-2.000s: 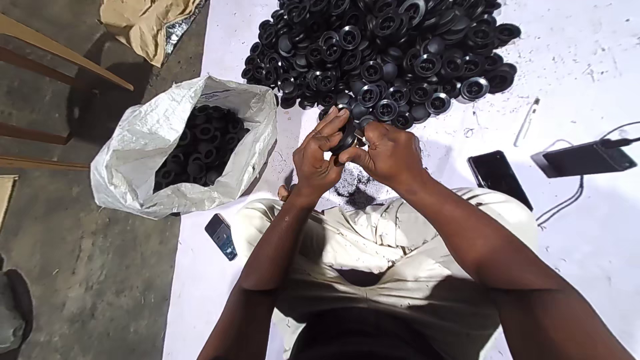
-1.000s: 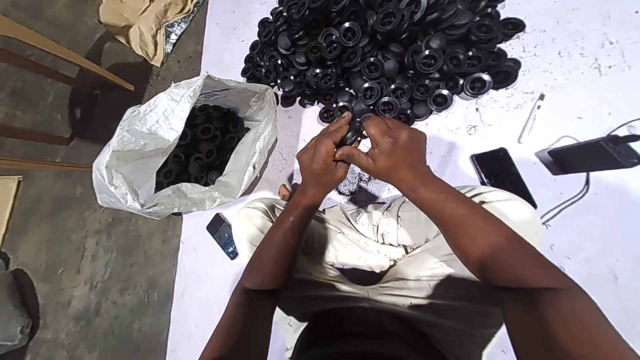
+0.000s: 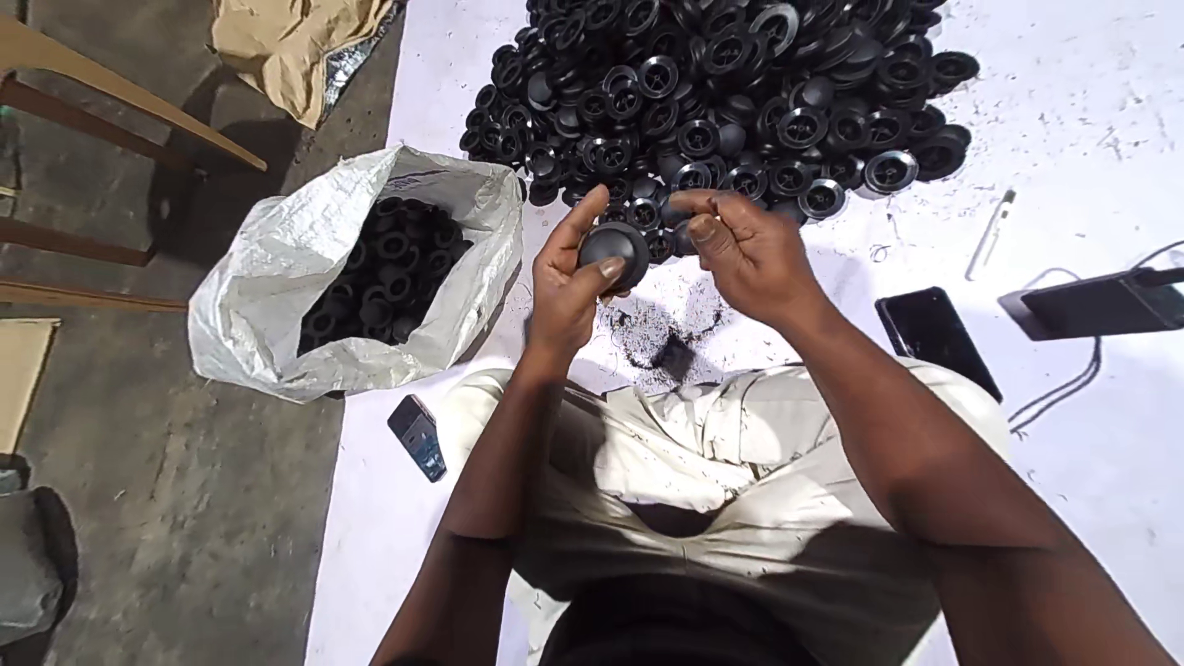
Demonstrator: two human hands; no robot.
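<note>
My left hand (image 3: 575, 277) holds a round black plastic cap (image 3: 614, 253), its smooth domed face up, with the thumb across its lower edge. To the right, apart from the cap, is my right hand (image 3: 751, 254), its fingers curled; whether something small is between them cannot be told. A large heap of black round caps (image 3: 708, 139) lies just beyond both hands. At the left a white woven plastic sack (image 3: 250, 296) stands with its mouth wide and many black caps (image 3: 388, 268) inside. Black shavings (image 3: 673, 356) are scattered below my hands.
A phone (image 3: 418, 438) lies left of my leg, another phone (image 3: 936, 338) right of my knee. A black device (image 3: 1105, 303) with cables and a white pen-like object (image 3: 991, 235) are at the right. Wooden legs (image 3: 139, 106) and brown wrapping (image 3: 282, 46) are at the upper left.
Both hands were together around a black piece; now they are apart. The left hand has turned and shows the domed face of the cap, and the right hand has come away to the right.
</note>
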